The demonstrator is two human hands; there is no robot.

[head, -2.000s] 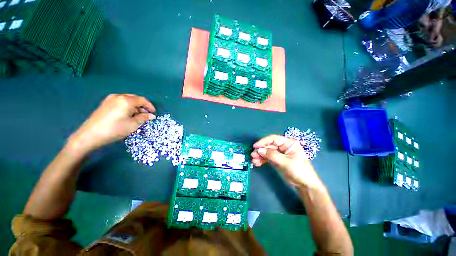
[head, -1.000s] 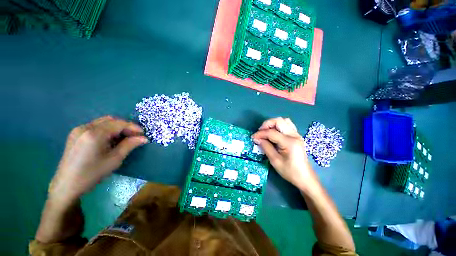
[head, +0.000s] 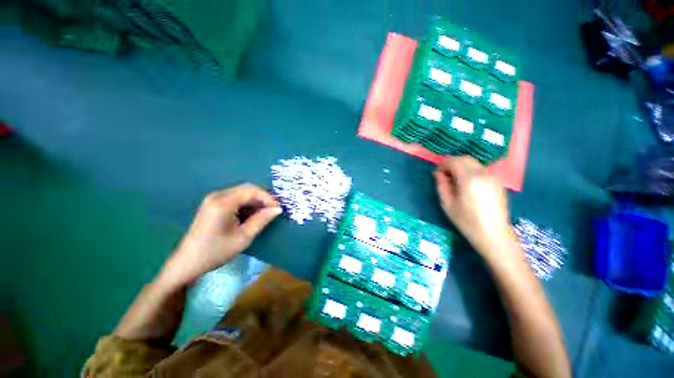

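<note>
A green circuit board panel (head: 377,277) with rows of white rectangles lies nearest my body, tilted in view. A whitish-purple pile of small components (head: 310,188) lies to its upper left, and a smaller pile (head: 542,247) lies to its right. My left hand (head: 240,221) is at the left pile's lower left edge, thumb and forefinger pinched together; whether they hold a component is too small to tell. My right hand (head: 465,192) is above and right of the panel, at the near edge of the panel stack (head: 462,88). It is blurred and its fingertips are unclear.
The stack stands on a salmon-red mat (head: 380,100) beyond the working panel. A blue bin (head: 633,251) is at the right, with green boards (head: 664,325) partly cut off beside it. Blurred green stacks (head: 140,29) are at the far left. Shiny plastic bags (head: 650,170) lie at the right.
The whole view has shifted, so the bench things sit further right. My right hand has left the panel's upper right corner and moved up towards the panel stack. My left hand stays beside the left pile.
</note>
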